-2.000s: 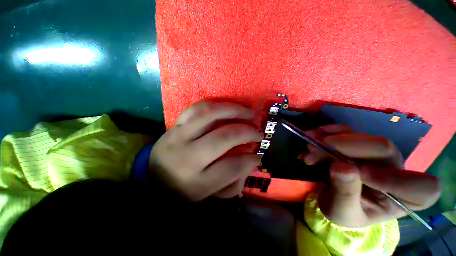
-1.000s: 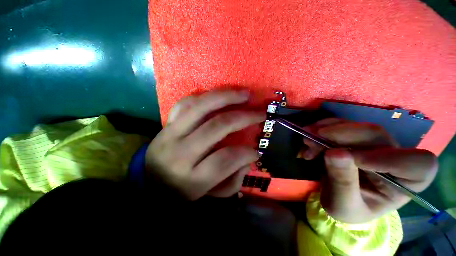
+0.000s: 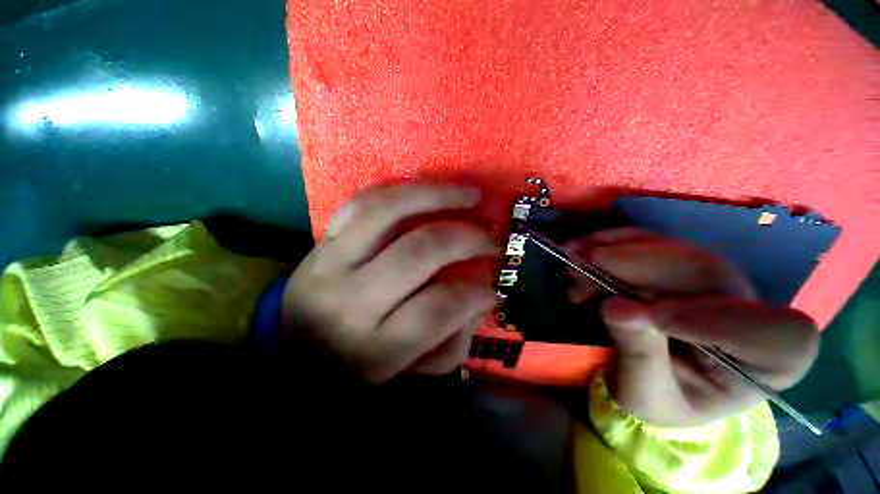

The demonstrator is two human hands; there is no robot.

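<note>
A flat black circuit board (image 3: 724, 239) lies on the red mat (image 3: 569, 87), with silver connectors (image 3: 514, 245) along its left short edge and a gold square near its right end. My right hand (image 3: 690, 318) grips thin metal tweezers (image 3: 598, 275); their point is at the connectors. Whether the tip holds anything is too small to tell. My left hand (image 3: 396, 280) lies at the board's left edge with its fingers apart, fingertips by the connectors; whether they touch the edge is unclear.
Rows of small black parts (image 3: 497, 349) lie at the mat's near edge, below the board's left corner. A glossy green surface (image 3: 145, 174) with glare lies left of the mat. A dark shape covers the bottom left. Something blue (image 3: 849, 417) shows at the lower right.
The tweezers and my right hand have moved slightly left over the board since the earlier frames. My left index finger has drawn back a little from the connectors since one second ago.
</note>
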